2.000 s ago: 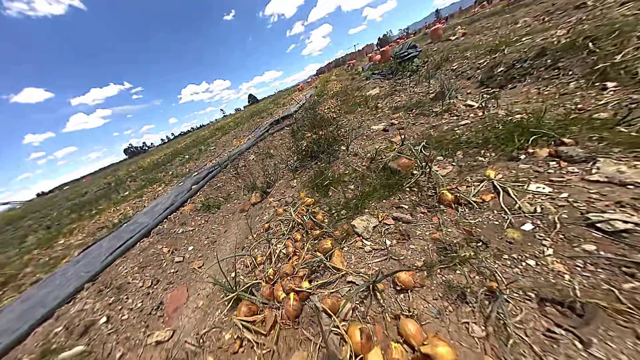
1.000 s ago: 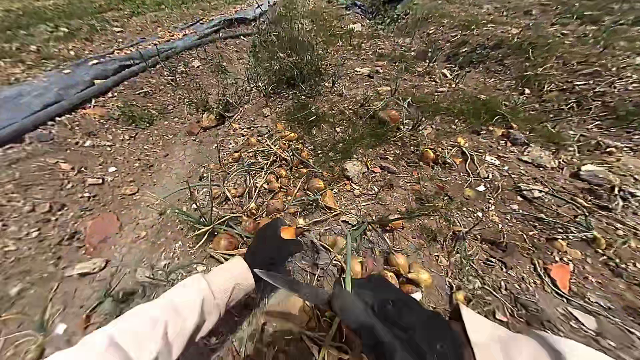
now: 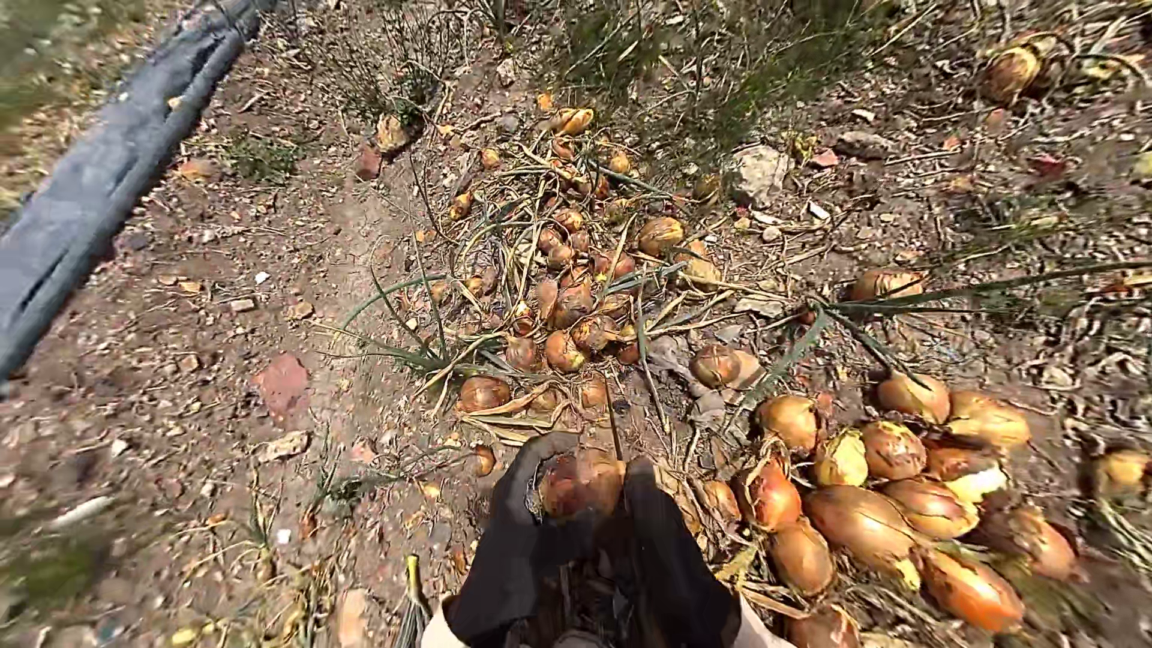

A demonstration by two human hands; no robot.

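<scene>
Both my hands wear black gloves and meet at the bottom centre. My left hand (image 3: 517, 540) is closed around brown onions (image 3: 580, 483), one or two of them, held between the hands. My right hand (image 3: 670, 549) presses against their right side; a thin dark blade (image 3: 614, 418) points up from between the hands, its handle hidden. Just beyond lies a pile of small onions (image 3: 567, 306) with dry stalks and green leaves. Larger cut onions (image 3: 859, 522) lie heaped on the soil to the right of my right hand.
Grey plastic sheeting (image 3: 108, 180) runs along the upper left. A pale stone (image 3: 759, 171) and grass tufts (image 3: 702, 63) lie past the pile. A flat reddish stone (image 3: 282, 385) is at left, and a single onion (image 3: 1012, 72) at the upper right.
The view has tilted down. My hands, apart one second ago with a knife blade showing between them, are now together around onions.
</scene>
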